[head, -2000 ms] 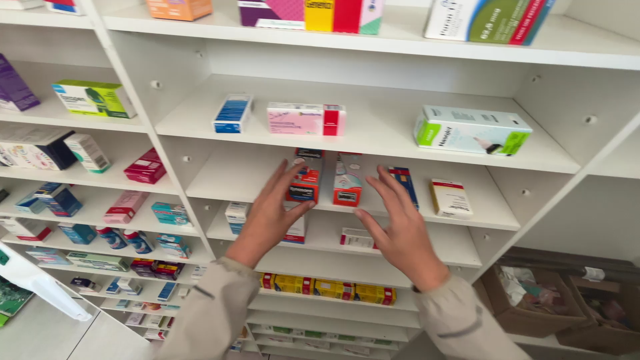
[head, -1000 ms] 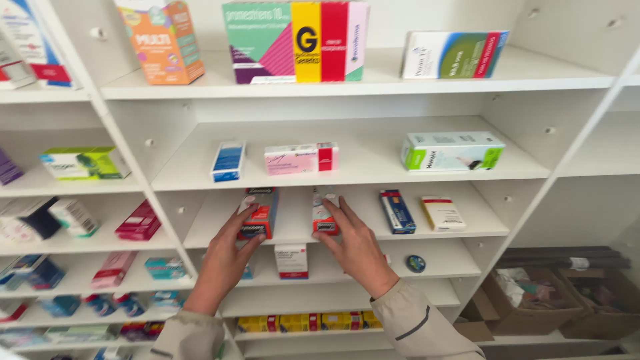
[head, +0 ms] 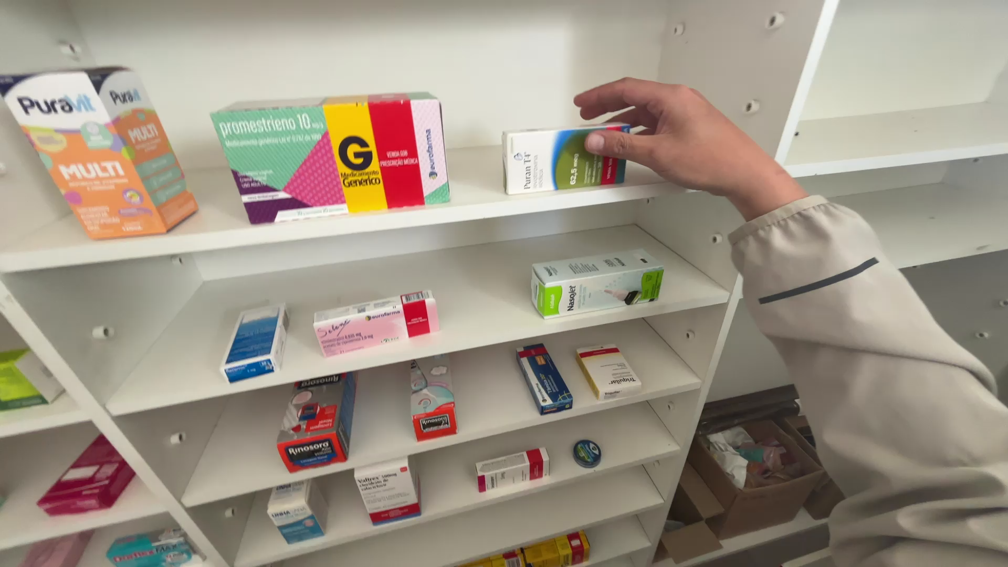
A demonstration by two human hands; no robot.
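Observation:
My right hand [head: 657, 138] grips the right end of a white, blue and green Puran T4 medicine box [head: 563, 160], thumb on its front face and fingers behind and over its top. That box stands at the right of the upper shelf. To its left on the same shelf are a wide promestrieno box [head: 335, 157] with a yellow and red band and an orange and white Puravit Multi box [head: 102, 153]. One shelf below sits a NasoJet box [head: 598, 283]. My left hand is out of view.
Lower shelves hold a pink box [head: 376, 324], a blue and white box [head: 256, 342], two Rinosoro boxes [head: 317, 421], a Triquilar box [head: 609, 372] and a small round tin [head: 587, 453]. An upright shelf divider [head: 756, 157] stands near my forearm. Cardboard boxes [head: 756, 480] lie low at the right.
My right hand has left the Rinosoro box on the lower shelf and moved up to the Puran T4 box. My left hand has gone out of view. The view has moved closer to the upper shelves.

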